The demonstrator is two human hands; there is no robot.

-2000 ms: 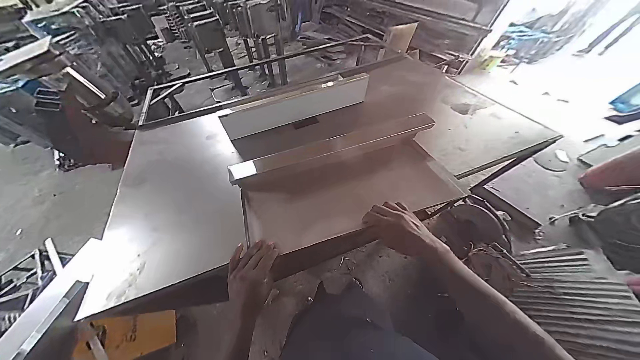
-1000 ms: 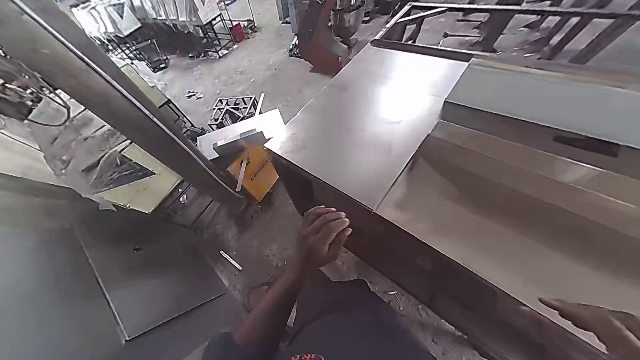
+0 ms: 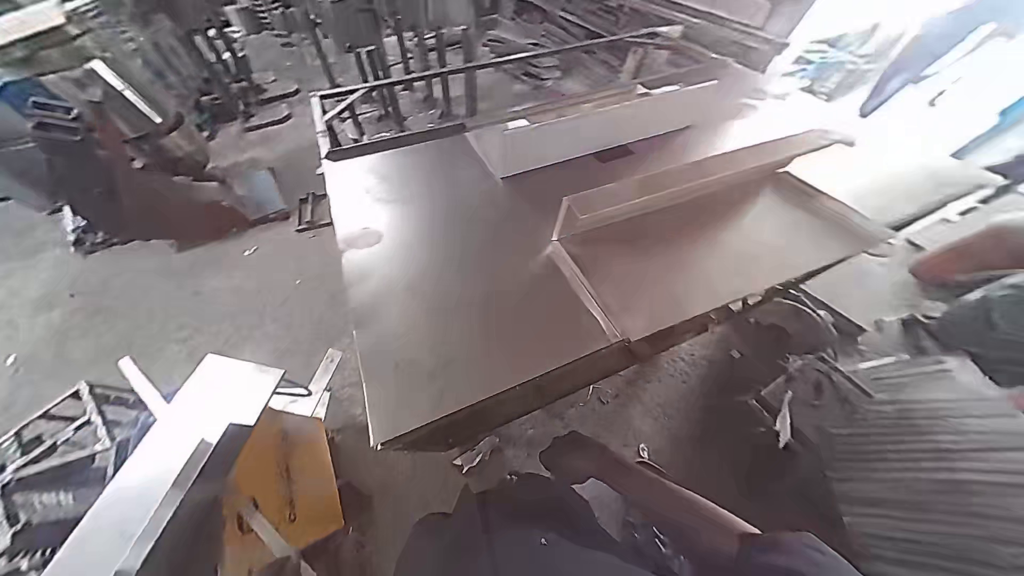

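Observation:
My right hand (image 3: 572, 458) is low in the middle of the view, in front of my body and below the near edge of the metal-topped table (image 3: 448, 304). It is dark and blurred; nothing can be made out in it, and its finger pose is unclear. My left hand is out of view. On the table's right part lies a bent sheet-metal panel (image 3: 704, 256) with a raised flange along its far side. Behind it stands a long, pale, box-like metal piece (image 3: 600, 132). Neither of my hands touches the table or these pieces.
An orange box (image 3: 300, 472) and a long white metal piece (image 3: 172, 456) are at the lower left. An open metal frame (image 3: 480, 64) borders the table's far side. Corrugated sheet (image 3: 920, 456) lies at the lower right. Another person's bare limb (image 3: 972, 254) shows at the right edge.
Two seconds ago both hands were at the panel's near edge. Now my right hand is away from it, near my body, and my left hand has left the view. The view swung left, then back.

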